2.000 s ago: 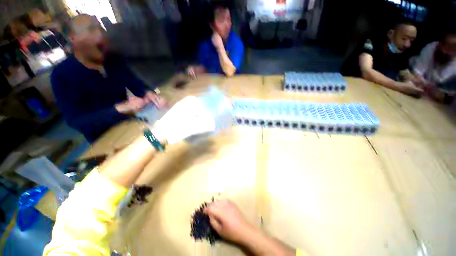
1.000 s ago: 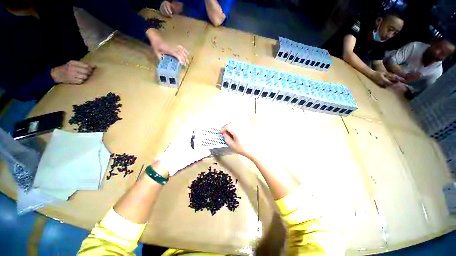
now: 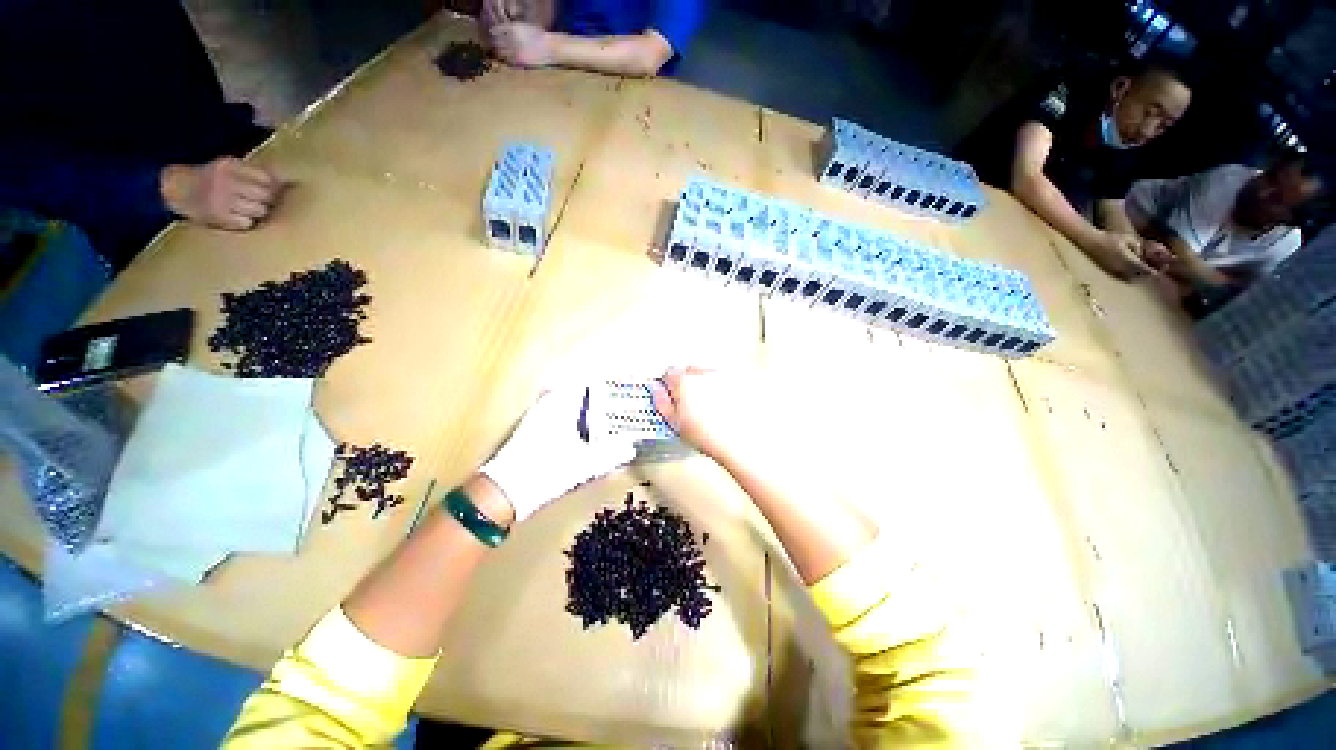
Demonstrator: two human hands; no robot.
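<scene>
My left hand (image 3: 554, 451), in a white glove, holds a perforated metal housing (image 3: 633, 410) above the table in front of me. A dark end of the housing shows beside the glove. My right hand (image 3: 689, 406), bare, has its fingers on the housing's right end; whether a small part is between them is hidden. A heap of small black fasteners (image 3: 639, 566) lies on the cardboard just below my hands.
A long row of housings (image 3: 857, 268) stands beyond my hands, with a shorter row (image 3: 901, 170) behind and a small group (image 3: 519, 198) at left. More black fasteners (image 3: 293, 320), a phone (image 3: 117, 349) and pale sheets (image 3: 213, 462) lie left. Stacked housings (image 3: 1282, 359) stand right. People sit around.
The glove and housing came down from the upper left to in front of me, and my right hand moved from the black heap to the housing. Another person's hand left the small group.
</scene>
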